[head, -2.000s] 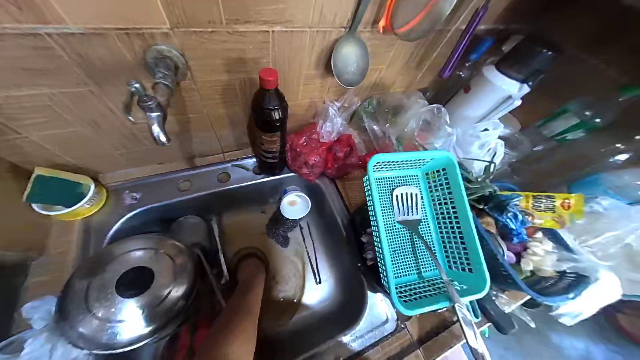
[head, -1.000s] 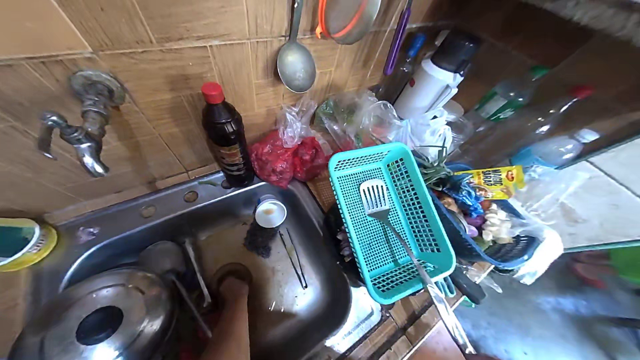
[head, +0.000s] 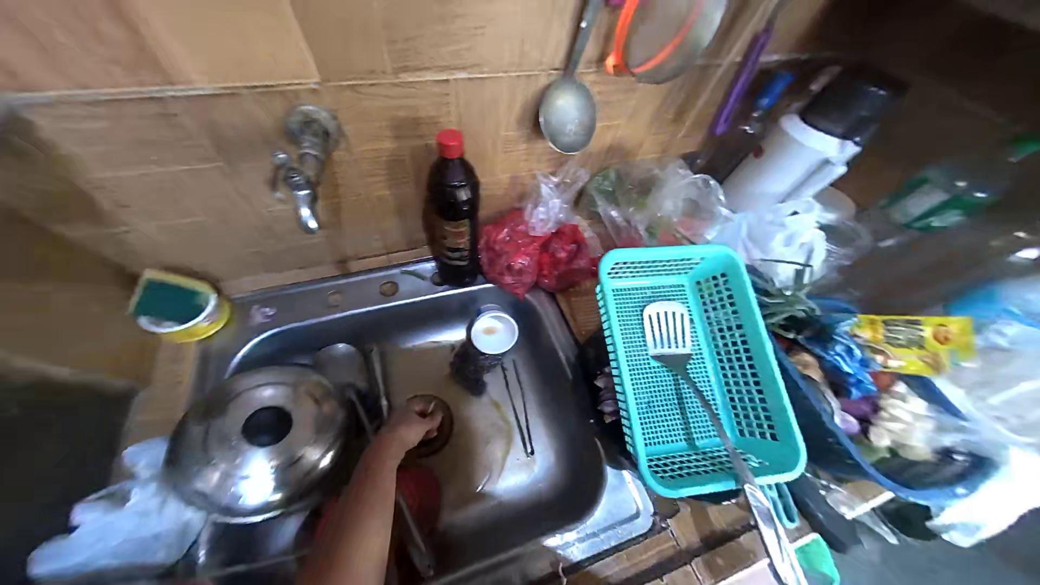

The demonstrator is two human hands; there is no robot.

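My right hand point(head: 416, 424) is over the drain point(head: 437, 435) of the stainless steel sink point(head: 544, 508). Its fingers are curled, and whether something small lies between them is unclear. My left hand is out of view. Left of the forearm, a large metal lid point(head: 305, 414) with a black knob covers part of the sink. A ladle point(head: 341, 364) and other long-handled utensils lie beside it, partly hidden by my arm. To the right of my hand are a small white-bottomed cup point(head: 494, 332), a dark scouring pad point(head: 469, 370) and thin metal tongs point(head: 518, 406).
A dark bottle with a red cap point(head: 455, 219) stands behind the sink, near the wall tap point(head: 305, 175). On the right are a turquoise basket point(head: 792, 455) holding a slotted turner point(head: 668, 329), and a blue basin point(head: 910, 491) of vegetables. A sponge point(head: 171, 302) sits on a yellow tub at left.
My hand, earlier down in the drain opening, now shows above it with curled fingers. The view has swung back to the left since one second ago.
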